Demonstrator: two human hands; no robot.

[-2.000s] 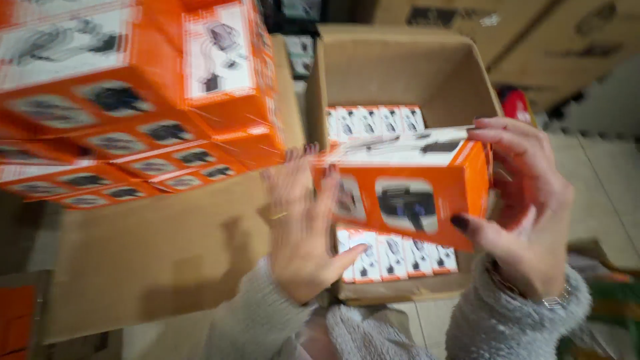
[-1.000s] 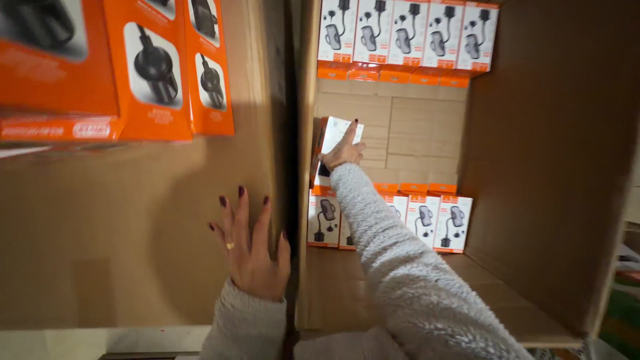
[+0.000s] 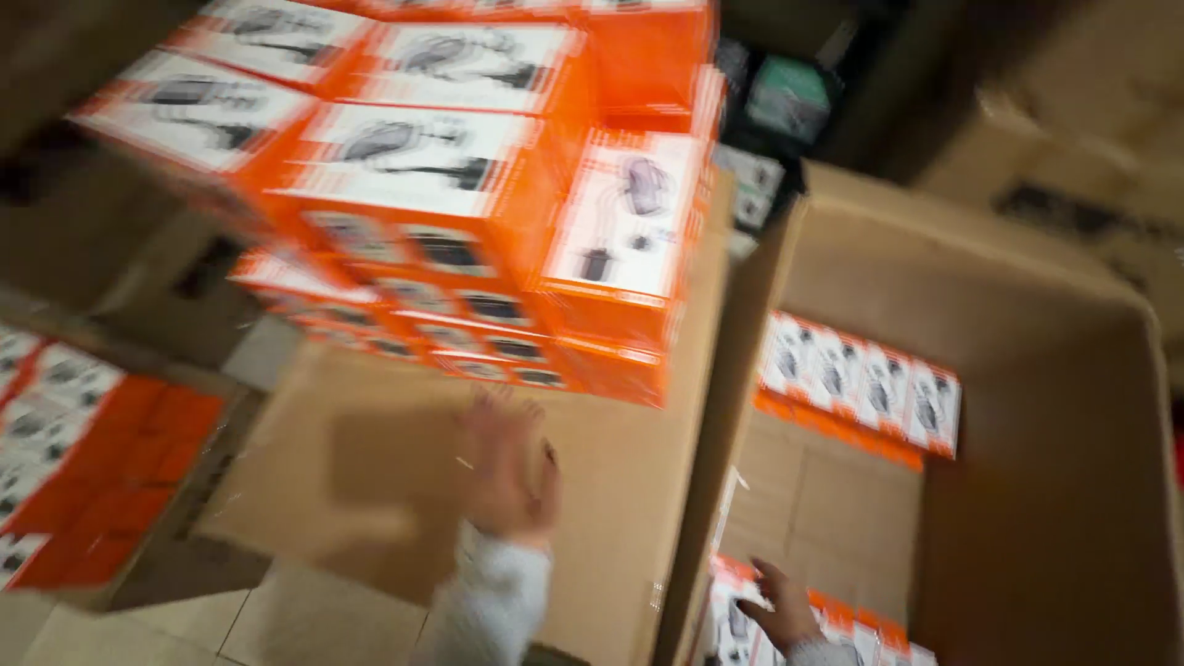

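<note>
The picture is blurred by motion. My left hand (image 3: 509,467), in a grey fleece sleeve, hovers with spread fingers over a brown cardboard surface, just below a stack of orange and white product boxes (image 3: 416,157); it holds nothing. My right hand (image 3: 786,606) is low inside the open cardboard carton (image 3: 1027,268), over the near row of small boxes (image 3: 740,620). Its fingers look apart, though whether they touch a box is unclear. A far row of upright boxes (image 3: 860,379) stands against the carton's back, with bare cardboard floor between the rows.
At the lower left, another carton holds orange and white boxes (image 3: 102,462) above a tiled floor (image 3: 305,610). Large closed cartons (image 3: 1064,166) stand behind at the right. Dark and green packages (image 3: 786,92) lie beyond the carton's far left corner.
Two seconds ago both hands were at an orange box above the carton; now neither visibly holds one. The view has swung left toward the stack since a second ago.
</note>
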